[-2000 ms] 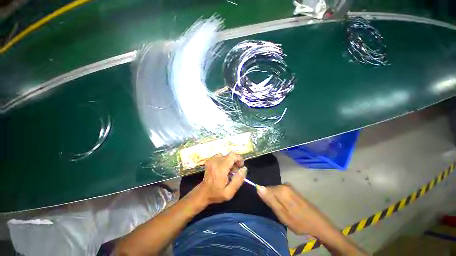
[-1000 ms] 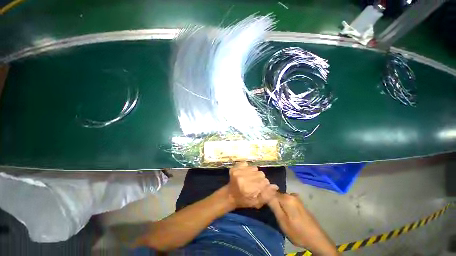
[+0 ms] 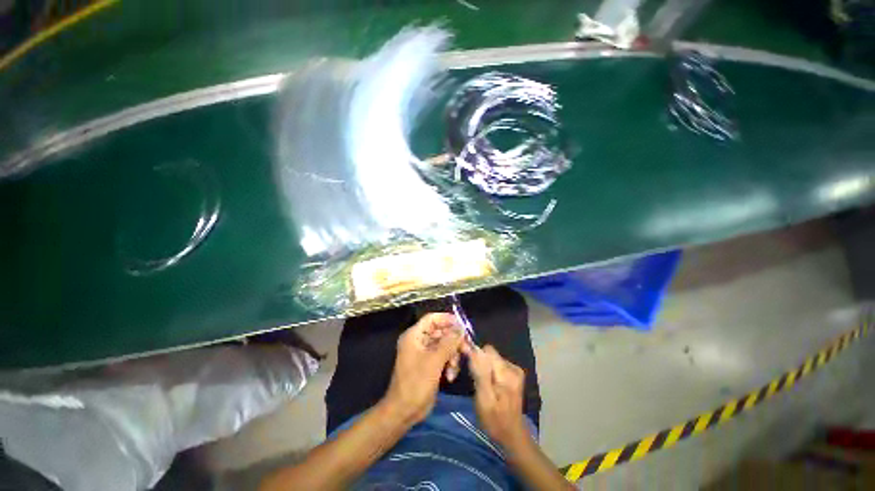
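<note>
A thin pale and dark strand (image 3: 463, 322) runs up from between my fingertips, just below the bench edge. My left hand (image 3: 420, 358) is curled at its left side, its fingertips touching it. My right hand (image 3: 496, 386) pinches its lower part. The strand's ends are too small and blurred to tell. A cream-yellow block (image 3: 422, 270) with shiny film around it lies at the bench edge above my hands. Behind it lies a fanned pile of clear tubes (image 3: 374, 144). A round coil of dark-and-silver strips (image 3: 470, 158) lies right of the tubes.
The green bench (image 3: 614, 173) has a metal rail (image 3: 192, 101) along its back. A sparse strand crescent (image 3: 197, 235) lies at left, a smaller dark coil (image 3: 700, 101) at far right. Below are a whitish bag (image 3: 192, 398), a blue crate (image 3: 614, 288) and black-yellow tape (image 3: 710, 417).
My hands were pressed together a second ago; now they are slightly apart and lower, with the strand showing between them. The camera view has shifted and tilted.
</note>
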